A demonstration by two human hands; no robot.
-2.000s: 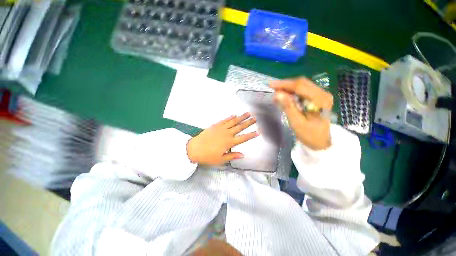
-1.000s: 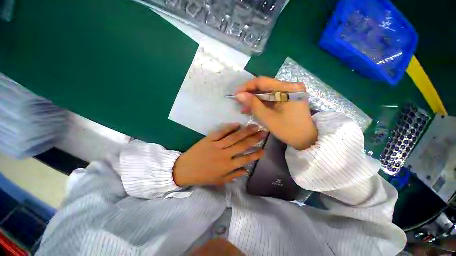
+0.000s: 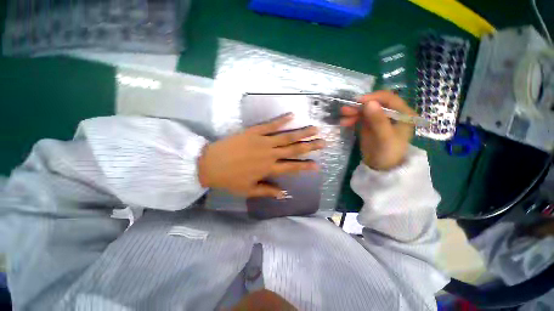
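Observation:
The dark grey tablet lies back side up on the bubble wrap, with its small logo showing. My left hand lies spread flat on the tablet's middle and grips nothing. My right hand holds the slim silver tweezers like a pen. Their tip is at the tablet's upper right corner, by the rear camera opening. The image is blurred there, and I cannot tell whether the tip touches or holds a small part.
A white sheet and a blister tray lie at left. A blue parts bin is at the top. A small clear bag, lens sheet, blue-handled scissors and white box are at right.
My right hand with the tweezers has moved from over the white sheet to the tablet's upper right corner. My left hand now lies on the tablet's middle. The camera view has shifted.

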